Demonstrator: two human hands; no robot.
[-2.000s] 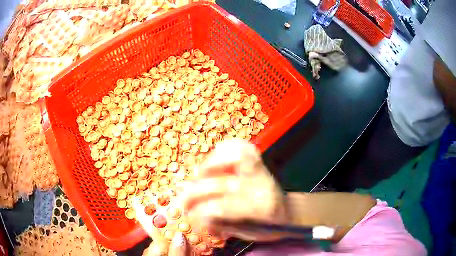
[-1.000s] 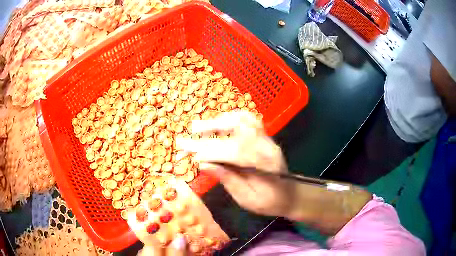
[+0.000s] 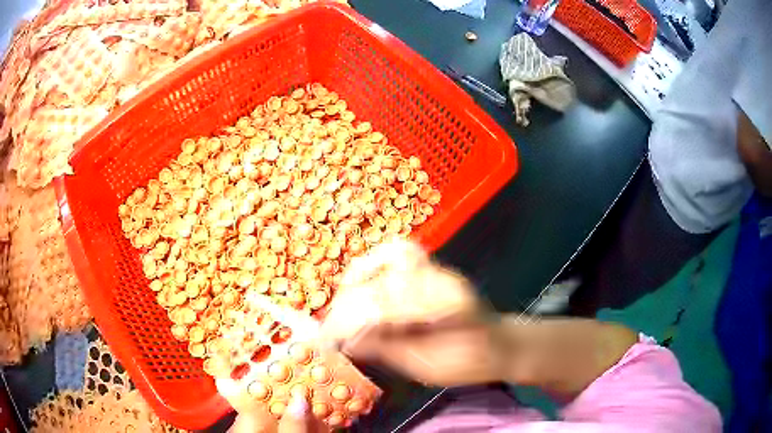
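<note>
The orange moulded sheet (image 3: 309,378) is over the near edge of the basket, with rows of raised cups and a row of open holes near its upper edge. My left hand (image 3: 275,416), cut off by the bottom edge, holds it from below. My right hand (image 3: 406,313), blurred, is at the sheet's upper right edge; its fingertips are too blurred to show what they grip. The red-orange basket (image 3: 423,72) holds a broad heap of small round orange parts (image 3: 262,207).
A pile of orange sheets (image 3: 59,110) lies left of the basket, with holed waste web (image 3: 97,406) below. Beyond the basket are tweezers (image 3: 476,86), a crumpled striped cloth (image 3: 535,76), a bottle (image 3: 537,15) and a second basket (image 3: 605,32). A person in a light shirt (image 3: 698,152) is at right.
My right hand has moved down and left onto the sheet. The sheet lies at a changed angle, showing more raised cups. The pen seen in my right hand before is no longer distinct.
</note>
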